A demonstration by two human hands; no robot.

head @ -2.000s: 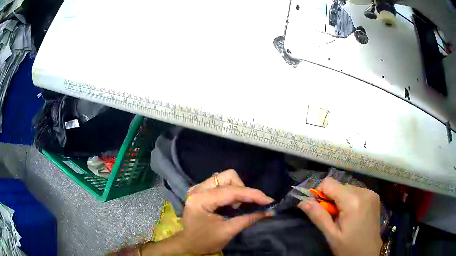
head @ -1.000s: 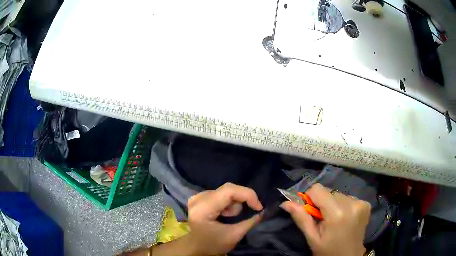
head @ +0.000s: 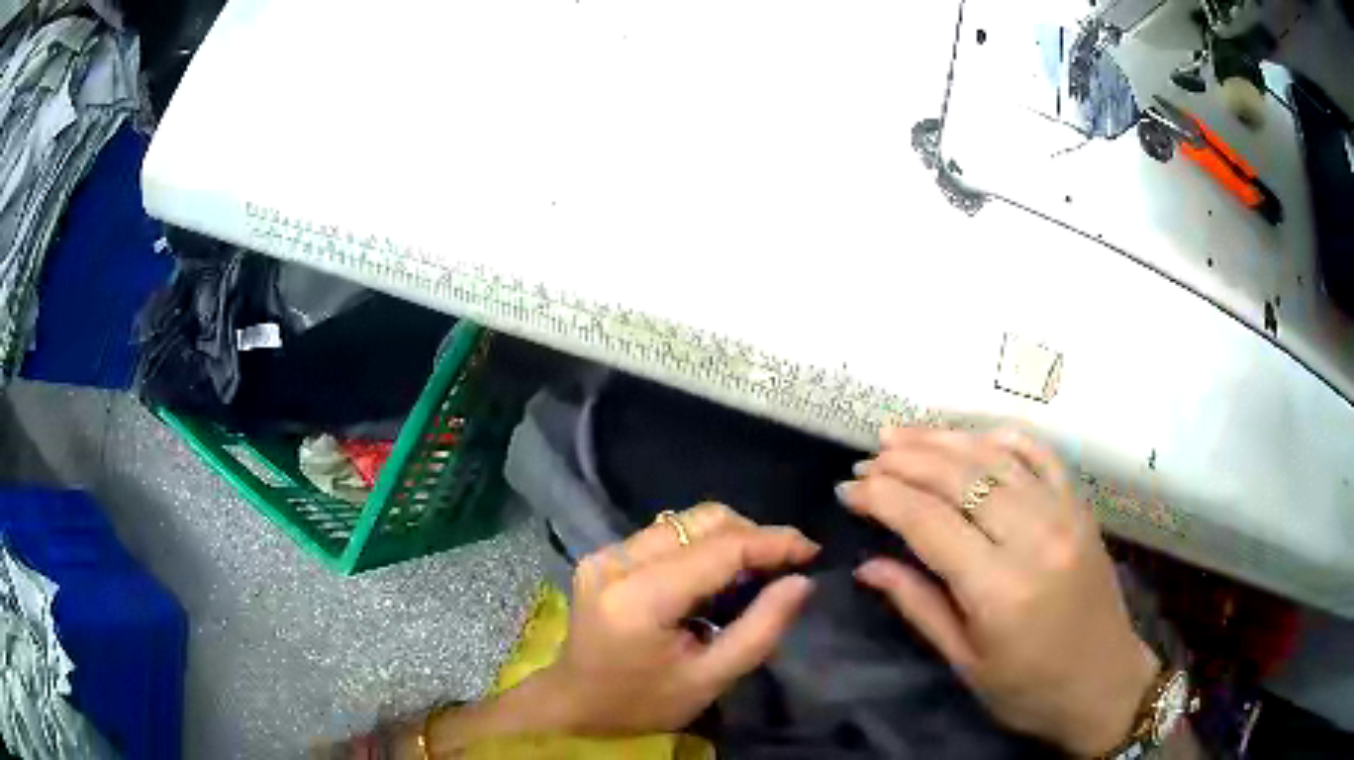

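Note:
A dark garment lies on the lap just below the table edge, its greyer side showing at the left. My left hand is over it, thumb and index finger apart with a small gap; nothing clear shows between them. My right hand is spread over the garment near the table edge, fingers apart and empty. The orange-handled thread snips lie on the machine bed at the upper right, near the needle area.
The white table has a ruler edge. A green basket with dark garments stands below it at the left. Blue crates with pale garments stand at the far left. Yellow cloth shows by my left forearm.
The snips have left my right hand and now lie on the machine bed. My right hand has opened and sits nearer the table edge. The view has shifted slightly.

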